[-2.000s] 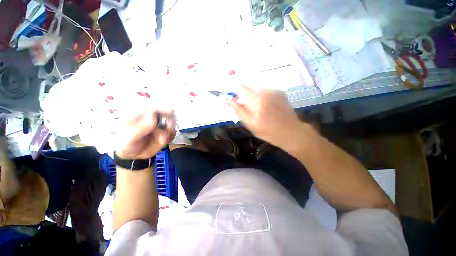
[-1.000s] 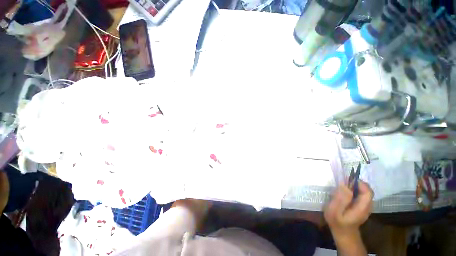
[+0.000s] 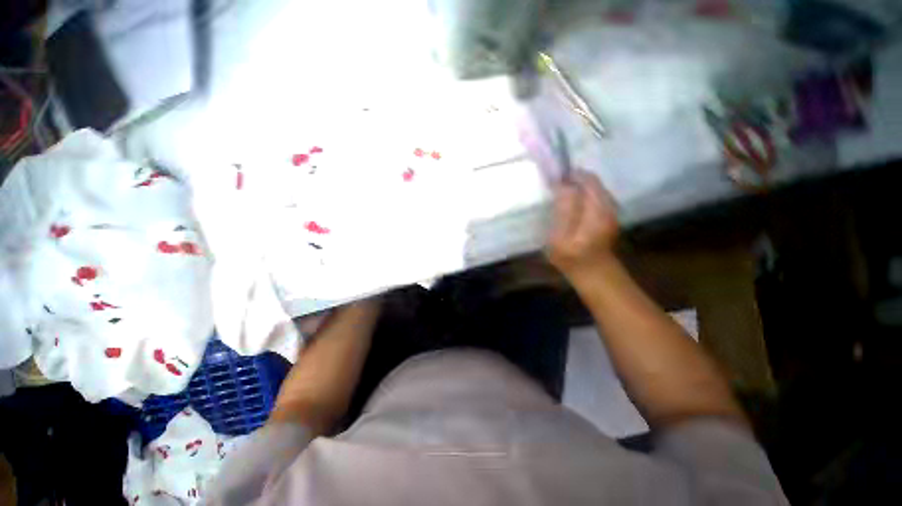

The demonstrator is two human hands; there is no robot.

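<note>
The cherry-print fabric [image 3: 119, 267] lies heaped at the left and spreads flat over the white table to the middle, its edge hanging over the front edge. My right hand [image 3: 584, 222] is at the table's front edge, right of the fabric, closed around thread snips [image 3: 564, 150]. Their dark blades point up and are blurred. My left forearm reaches up to the table's front edge; the left hand itself is hidden below the table edge and fabric.
A slim yellow and silver pen [image 3: 572, 94] lies behind my right hand. Red-handled scissors [image 3: 752, 148] lie at the right. A blue basket [image 3: 223, 385] with cherry cloth is below the table at left. A dark phone [image 3: 87, 64] is upper left.
The view has shifted, and the machine head has mostly left it. My right hand still holds the snips upright. My left hand, seen two seconds ago over the fabric, is now hidden.
</note>
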